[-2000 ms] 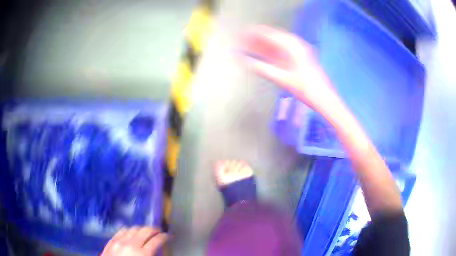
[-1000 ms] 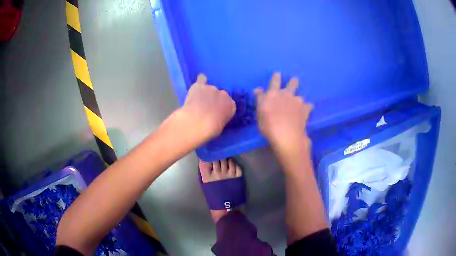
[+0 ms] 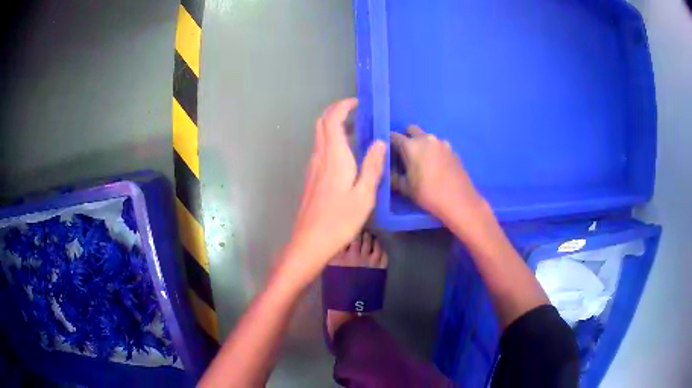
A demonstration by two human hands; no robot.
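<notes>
The large shallow blue tray [image 3: 516, 114] lies in front of me at the upper right. My left hand [image 3: 341, 167] is at its left wall, fingers spread over the floor outside and thumb tip at the rim; nothing shows in it. My right hand [image 3: 429, 167] is inside the tray's lower left corner, fingers bent close to the wall. A small dark patch shows beside those fingers; I cannot tell if it is loose strands or shadow, or if the hand grips anything. The rest of the tray floor is bare blue.
A blue crate [image 3: 155, 250] of spiky blue pieces [image 3: 83, 280] on a white liner is at lower left. Another blue crate [image 3: 641, 265] with white liner [image 3: 573, 288] and blue pieces is at lower right. Yellow-black tape [image 3: 187, 144] crosses the floor. My sandalled foot [image 3: 357, 280] is below the tray.
The tray and crates sit further right in view. The dark blue heap in the tray's near left corner no longer shows clearly. My left hand has moved from inside the tray to its left wall and opened.
</notes>
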